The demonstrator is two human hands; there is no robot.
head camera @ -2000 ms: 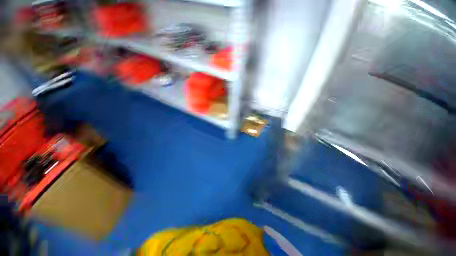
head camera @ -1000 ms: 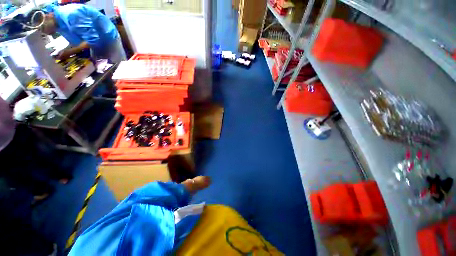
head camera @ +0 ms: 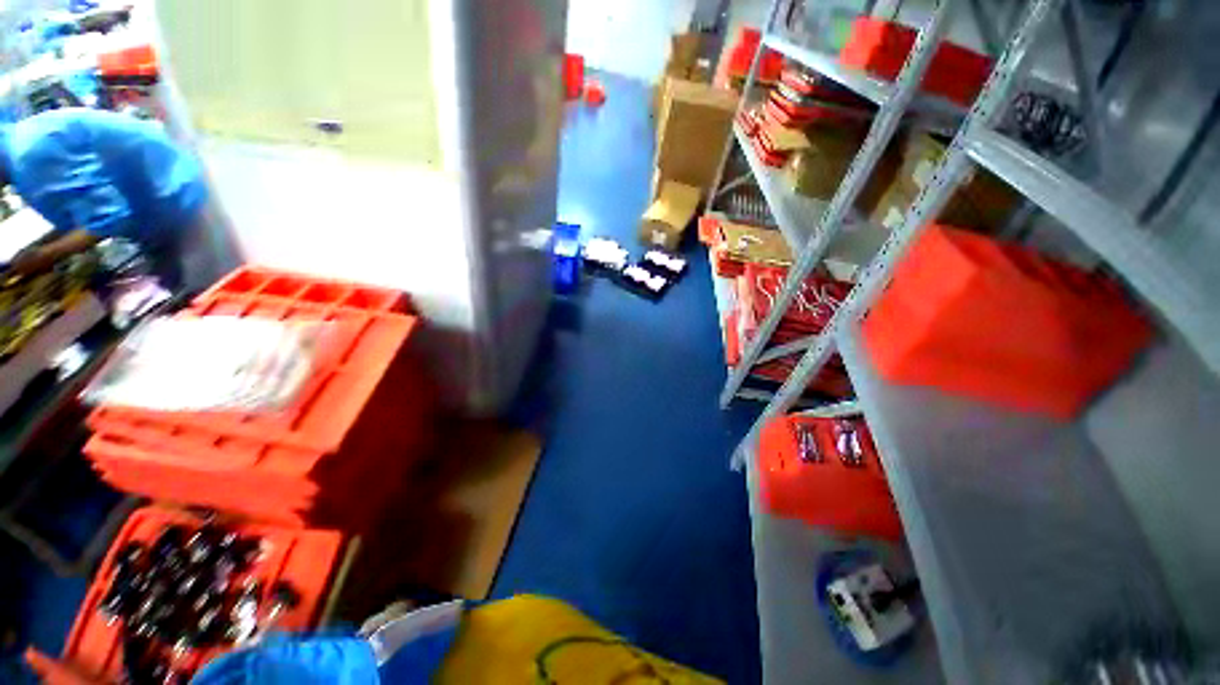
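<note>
Nearest in front of me, on the left, is an orange-red tray heaped with small dark parts (head camera: 187,596). Behind it stands a tall stack of orange-red trays (head camera: 368,381) with clear blister trays (head camera: 221,361) on top. My left sleeve, light blue with a white cuff, reaches in at the bottom edge. Only a small, blurred bit of my left hand (head camera: 391,616) shows by the cuff, and its fingers cannot be made out. My right hand is out of the picture.
A grey rack (head camera: 963,495) with orange boxes (head camera: 997,321) runs along the right. Blue floor (head camera: 609,442) runs between rack and trays. Flat cardboard (head camera: 488,515) lies beside the stack. Cartons (head camera: 696,134), a blue crate (head camera: 567,257) and black trays (head camera: 649,278) are farther on. A person in blue (head camera: 100,167) bends at the left.
The view has moved forward; the tray stack and rack are closer, and the stack sits farther left. My left hand, clearly visible one second ago, is now almost hidden at the bottom edge.
</note>
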